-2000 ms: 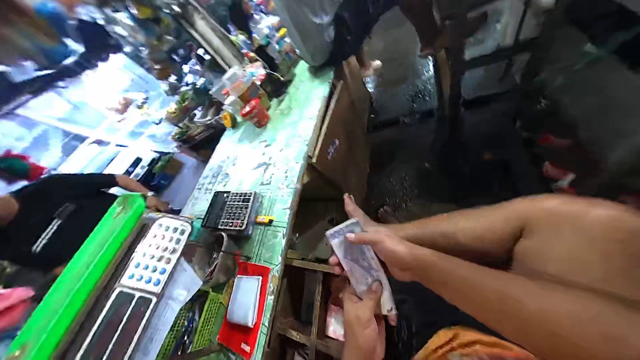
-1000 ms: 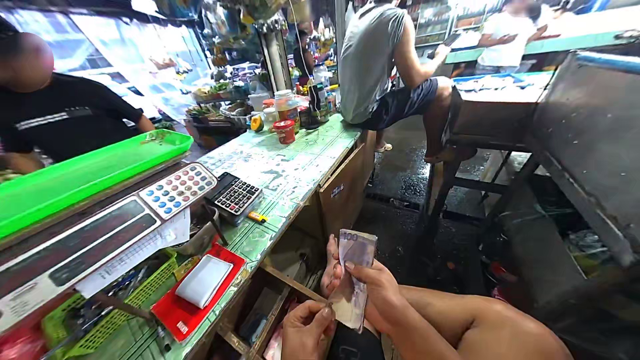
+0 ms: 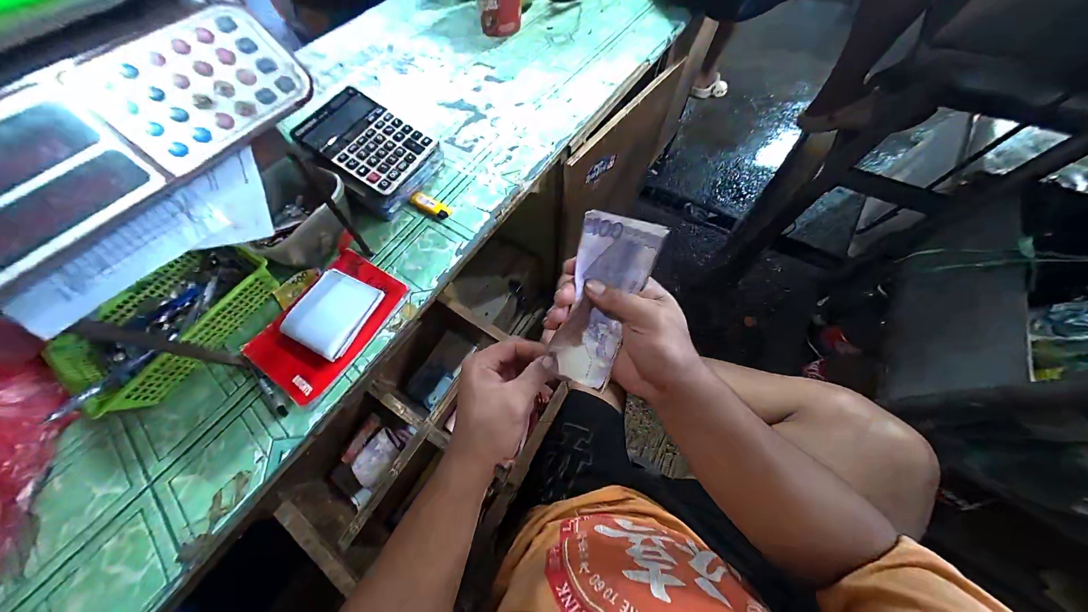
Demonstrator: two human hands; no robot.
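Note:
A stack of purple banknotes (image 3: 616, 263) stands out over my lap, held between both hands. My right hand (image 3: 650, 331) grips it from the right side, thumb across its face and fingers behind. The thumb and fingertips of my left hand (image 3: 501, 391) pinch the lower left corner of the notes. Below my left hand lies an open wooden drawer (image 3: 399, 399) with compartments, some holding folded paper or notes.
On the green counter (image 3: 93, 484) are a calculator (image 3: 370, 140), a yellow lighter (image 3: 431, 206), a red notebook (image 3: 374, 289) under a white pad (image 3: 331, 313), a green basket (image 3: 157, 365) of pens and a scale (image 3: 187, 93). A wooden stand (image 3: 892, 187) is at right.
The view has swung considerably downward and left. Both hands keep hold of the banknotes; my left hand is at their lower corner, as it was a second ago.

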